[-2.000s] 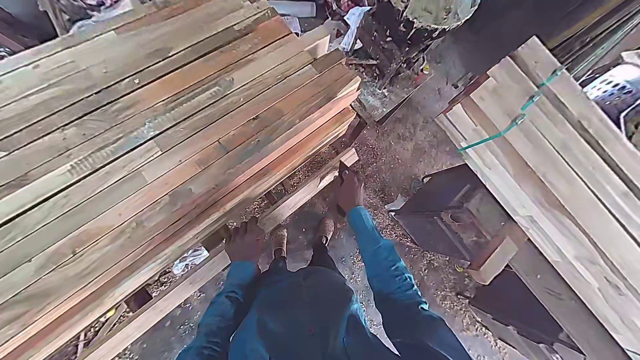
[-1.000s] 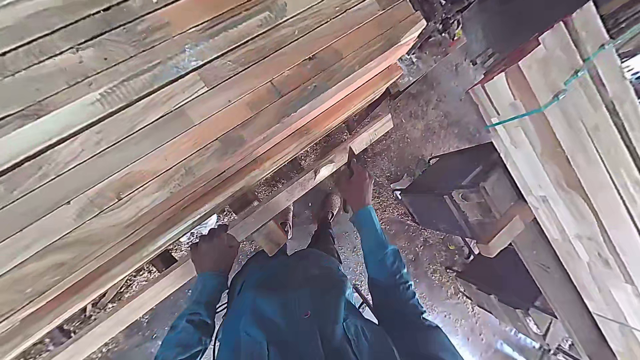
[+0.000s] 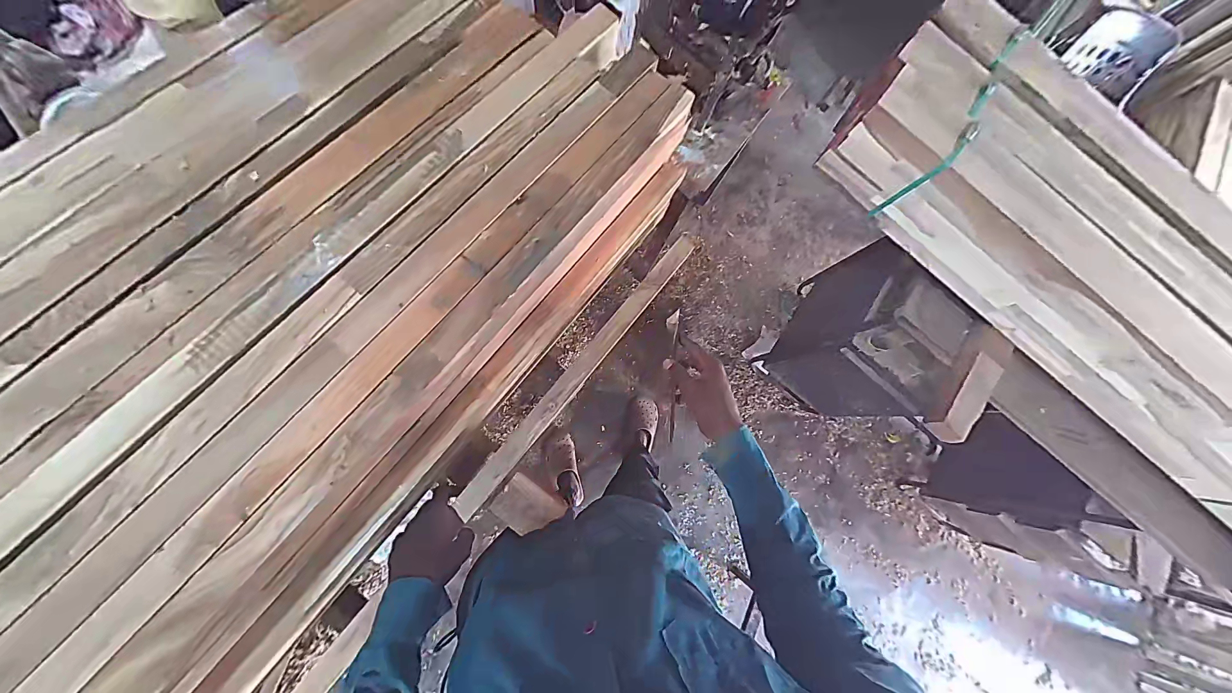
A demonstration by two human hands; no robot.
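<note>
A long narrow wooden strip runs diagonally beside the near edge of a big stack of wooden boards. My left hand is closed around this strip near the lower left, its fingers partly hidden. Away from the strip's far end, my right hand holds a thin, dark hand tool with a pointed tip; its exact kind cannot be told. A short wooden block lies under the strip, close to my body.
On the right stands another stack of pale boards bound with green strap. Dark boxy metal parts and a wooden block are below it. Wood shavings litter the floor. A perforated white basket is at the upper right.
My right hand, earlier at the strip with the tool, is now to the right of it, apart from the wood. My left hand stays on the strip. The view has shifted.
</note>
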